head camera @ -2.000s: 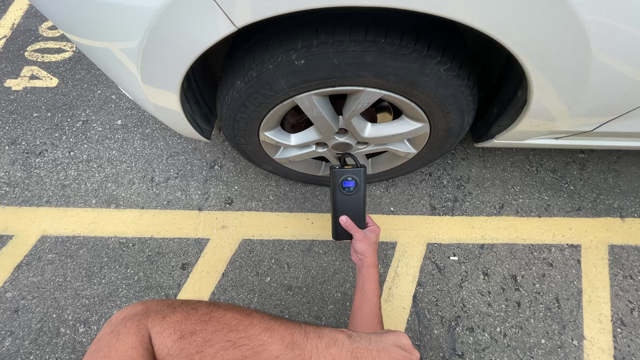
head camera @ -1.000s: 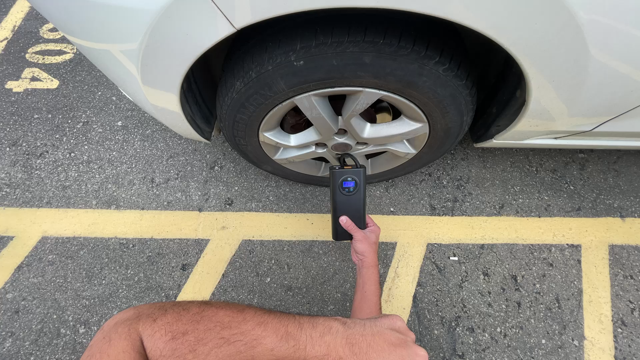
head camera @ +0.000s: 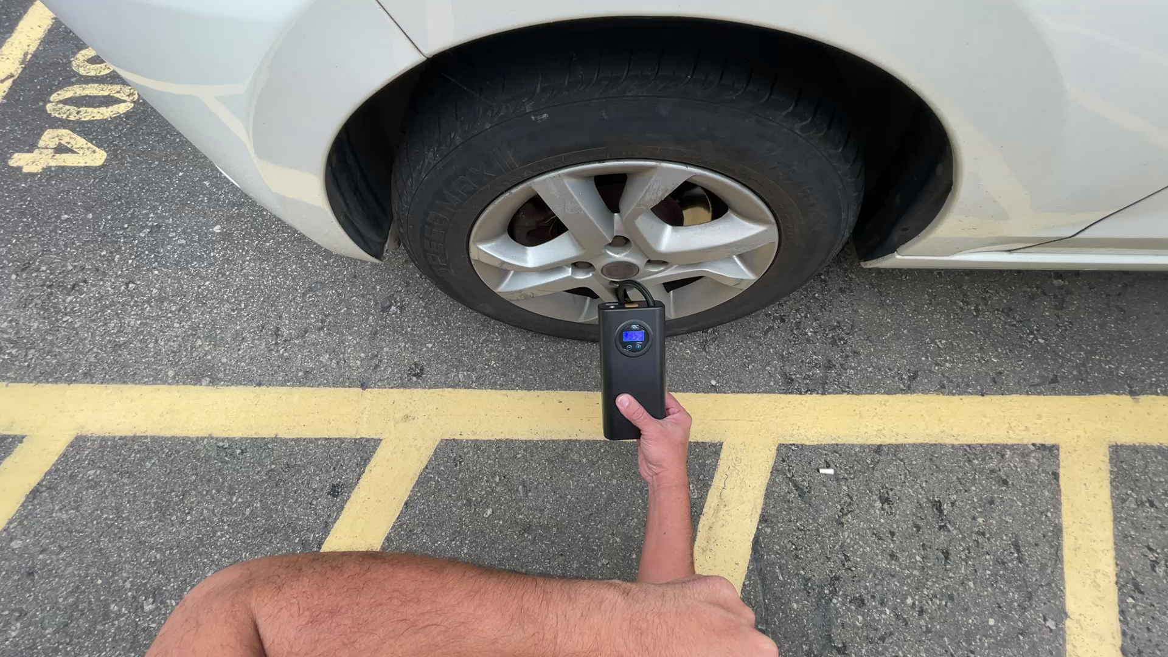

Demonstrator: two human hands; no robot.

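My right hand (head camera: 659,433) holds a black handheld tyre inflator (head camera: 631,374) upright by its lower end, with the thumb on its front and the fingers behind. Its small round display is lit blue. A short black hose (head camera: 636,288) loops from the inflator's top toward the lower part of the silver alloy wheel (head camera: 584,214); its far end is hidden. The black tyre (head camera: 438,182) stands on the asphalt. My left forearm crosses the bottom of the view, in front of my right forearm. My left hand (head camera: 698,620) shows its back, and its fingers are hidden.
A white car's bodywork (head camera: 1022,119) surrounds the wheel. Yellow painted lines (head camera: 228,411) run across the grey asphalt (head camera: 538,502) below the car, with painted digits at upper left. A small white scrap (head camera: 827,471) lies at right.
My left hand has shifted slightly up and to the right since the earliest frame. My right hand and the inflator have stayed in place.
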